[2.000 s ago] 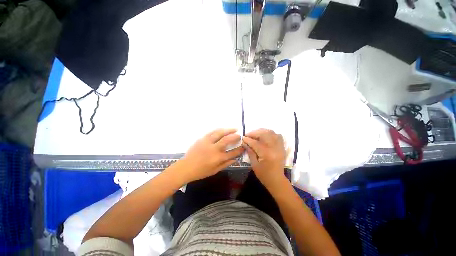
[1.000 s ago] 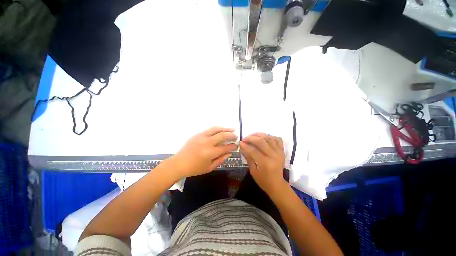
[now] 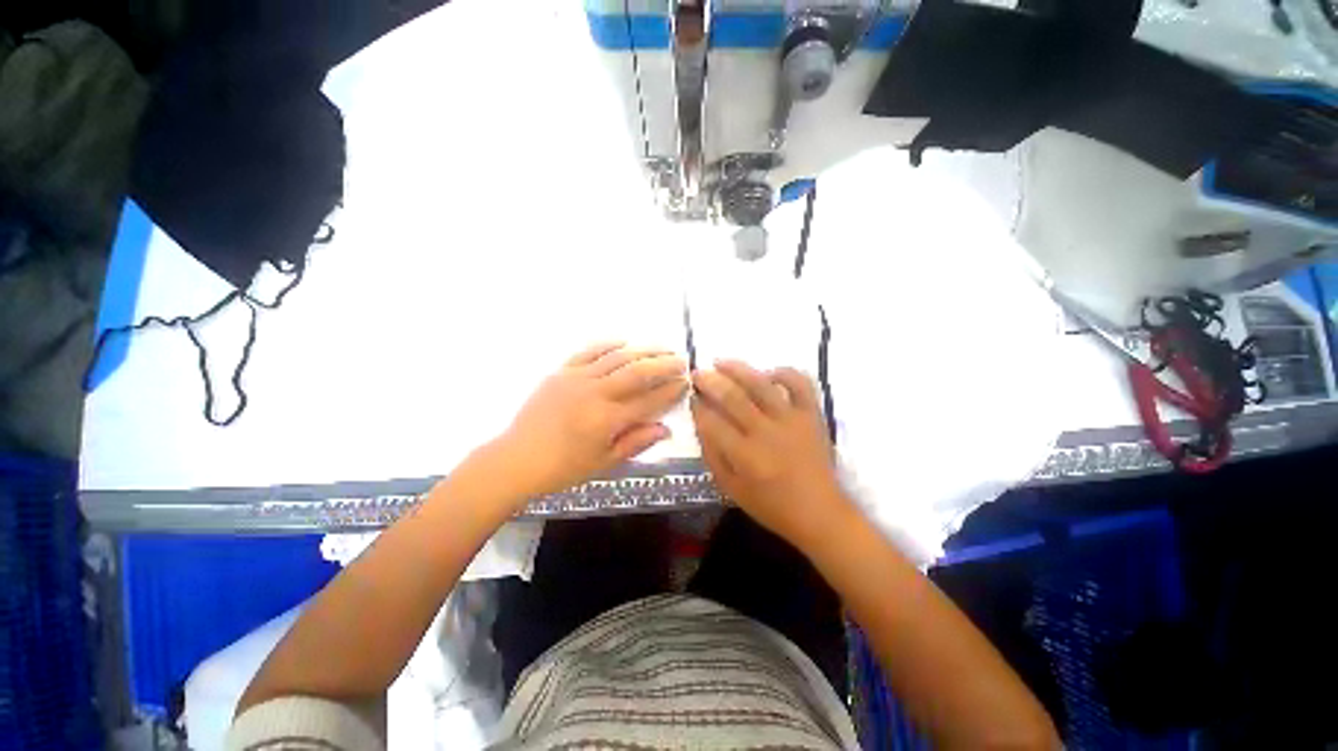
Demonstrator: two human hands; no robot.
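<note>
The bright white fabric panel [image 3: 484, 220] lies on the machine table. A thin black cord [image 3: 690, 316] runs down it from below the presser foot area [image 3: 682, 198] to my fingertips. My left hand [image 3: 594, 411] lies on the panel left of the cord, its fingertips gripping at the cord's near end. My right hand [image 3: 766, 440] grips at the same place from the right, fingers bent. The fingertips nearly meet and hide the cord's end. Another black cord strip [image 3: 825, 360] lies on the white fabric right of my right hand.
Black cloth [image 3: 242, 147] and loose wavy cord [image 3: 223, 389] lie at left. Red-handled scissors [image 3: 1174, 404] lie at right with black scraps. The machine head [image 3: 851, 96] is above, with black strips [image 3: 1027, 88] on its arm. Blue crates [image 3: 220, 602] stand below the ruler-marked edge [image 3: 352, 509].
The cord stretch between the foot and my hands looks shorter, and both hands are nearer the foot. My fingers lie flatter. The whole view has shifted slightly.
</note>
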